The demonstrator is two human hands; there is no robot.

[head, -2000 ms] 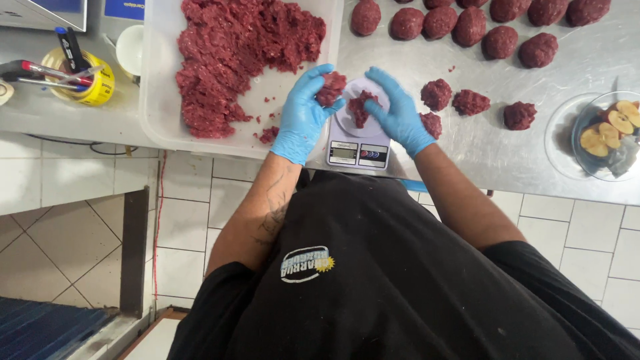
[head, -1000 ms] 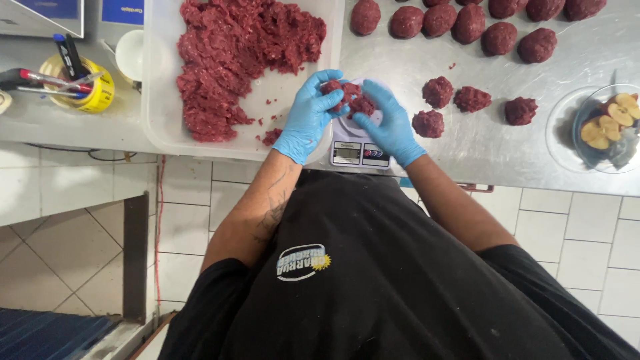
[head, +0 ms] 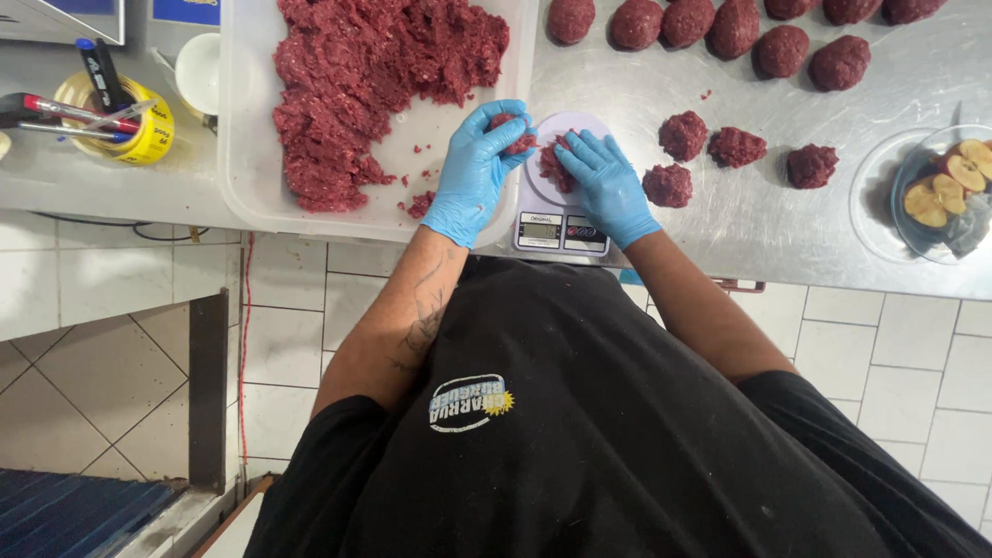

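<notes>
My left hand (head: 477, 167), in a blue disposable glove, holds a small lump of ground meat (head: 513, 135) between thumb and fingers beside the scale. My right hand (head: 606, 182), gloved alike, has its fingers over another piece of ground meat (head: 556, 164) on the round plate of a digital kitchen scale (head: 563, 232); whether it grips that piece I cannot tell. A large mass of ground meat (head: 341, 101) lies in a white plastic tub (head: 364, 222) on the left. Several rough meat portions (head: 683, 136) sit right of the scale, with smoother meat balls (head: 781, 52) behind them.
At the right, a glass bowl (head: 899, 186) holds cut apples (head: 965, 172). On the left stand a yellow tape roll (head: 159, 132) holding pens and markers, and a white cup (head: 199, 74). The steel table's front edge (head: 821, 288) runs close to my body.
My hands were together around meat above the scale one second ago. They are now apart, the left with a lump and the right lowered to the piece on the plate.
</notes>
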